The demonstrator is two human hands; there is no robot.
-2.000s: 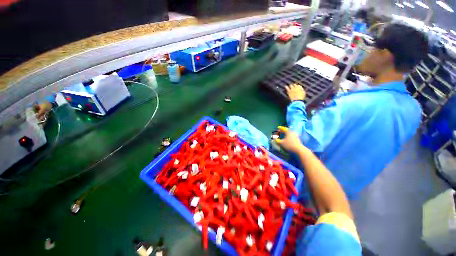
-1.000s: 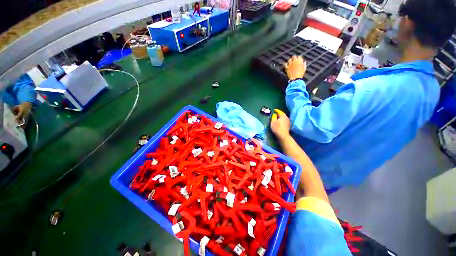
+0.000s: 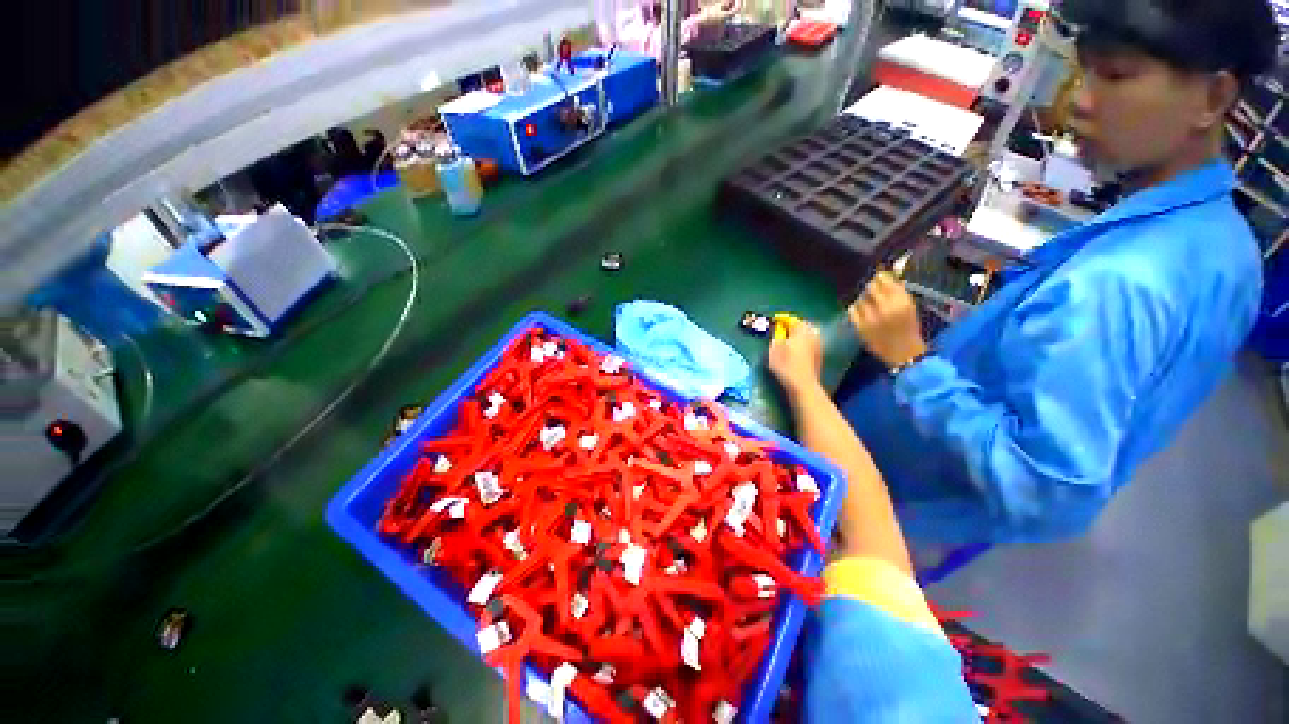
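Note:
My right hand reaches out over the green bench beyond the bin, fingers closed around a small yellow thing. A small black module with a light face lies on the bench touching or just left of the fingertips. A blue bin full of red clamps with white tags stands in front of me. A light-blue crumpled bag or cloth lies between the bin and my hand. My left hand is not in view.
A person in blue sits at the right, one hand raised with a small item. A dark compartment tray lies beyond my hand. Blue-and-white machines stand at the back and left. Small modules lie around the bin. More red clamps show lower right.
My right hand has moved close to the module, which was visible apart from it a second ago. The other person's hand has left the dark tray and now holds a small item.

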